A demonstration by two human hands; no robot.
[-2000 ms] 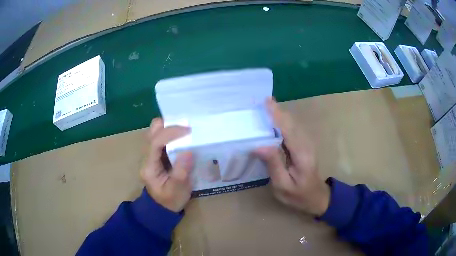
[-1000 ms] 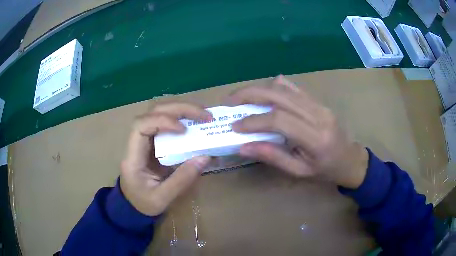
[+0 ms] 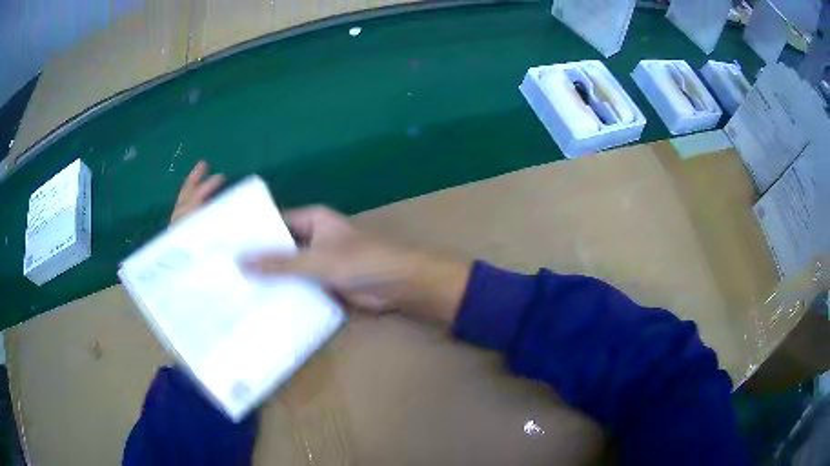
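Observation:
A white retail box [image 3: 218, 319] is held tilted over the front left of the work surface, blurred, with its faintly printed back facing up. My right hand [image 3: 350, 264] grips its right edge, with fingers lying over the printed face. My left hand [image 3: 194, 191] is mostly hidden behind the box; only some fingertips show past its far edge, and whether it touches the box cannot be told.
Green belt [image 3: 428, 118] runs across beyond the brown cardboard sheet [image 3: 546, 237]. A closed box [image 3: 58, 220] lies on it at left. Open inner trays [image 3: 584, 107] with pale devices sit at right. White printed boxes or cards [image 3: 783, 123] stand at far right.
The box has been turned from its end to its back and moved left. My right hand has moved left with it; my left hand has gone behind it. The view has shifted right.

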